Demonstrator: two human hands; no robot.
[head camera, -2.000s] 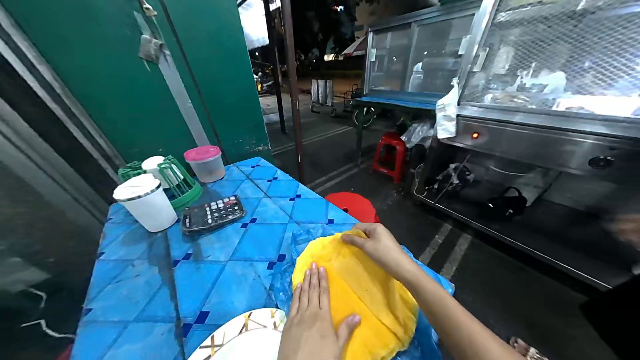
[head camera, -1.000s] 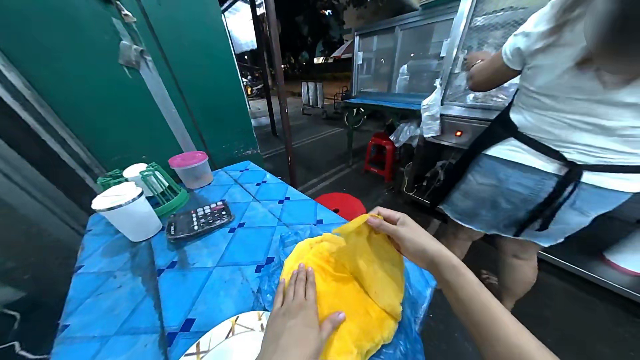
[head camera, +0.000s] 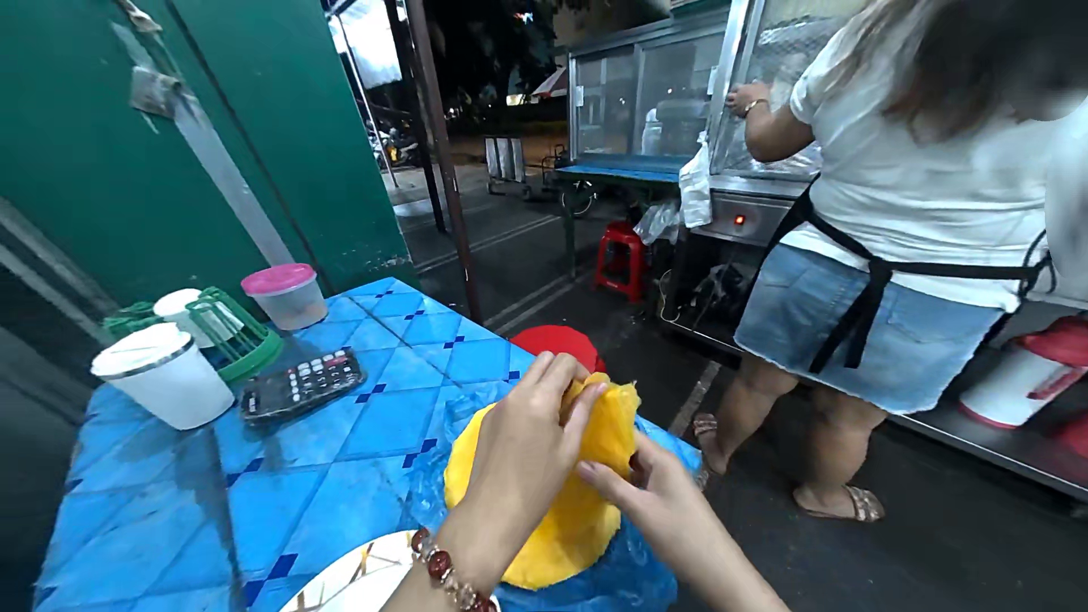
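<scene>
Soft yellow round sheets (head camera: 565, 540), stacked like thin wrappers, lie on a crumpled blue plastic bag (head camera: 633, 565) at the table's near right corner. My left hand (head camera: 531, 438), with a beaded bracelet on its wrist, reaches across the stack and pinches a lifted, folded part of the yellow sheet at its far right. Close by on the right, my right hand (head camera: 659, 493) holds the same raised part between thumb and fingers. The fold hides some fingertips. A white patterned plate (head camera: 353, 578) sits left of the bag, partly behind my left forearm.
The blue tiled-pattern table (head camera: 365, 433) bears a calculator (head camera: 302, 387), a white canister (head camera: 161, 378), a green rack (head camera: 242, 340) and a pink-lidded tub (head camera: 286, 297). A red stool (head camera: 557, 344) stands beyond its edge. At right, a person in an apron (head camera: 901, 255) faces a metal stall.
My left hand has moved from resting flat on the yellow sheets to the raised part at the right. The person in the apron, absent two seconds ago, stands at the stall.
</scene>
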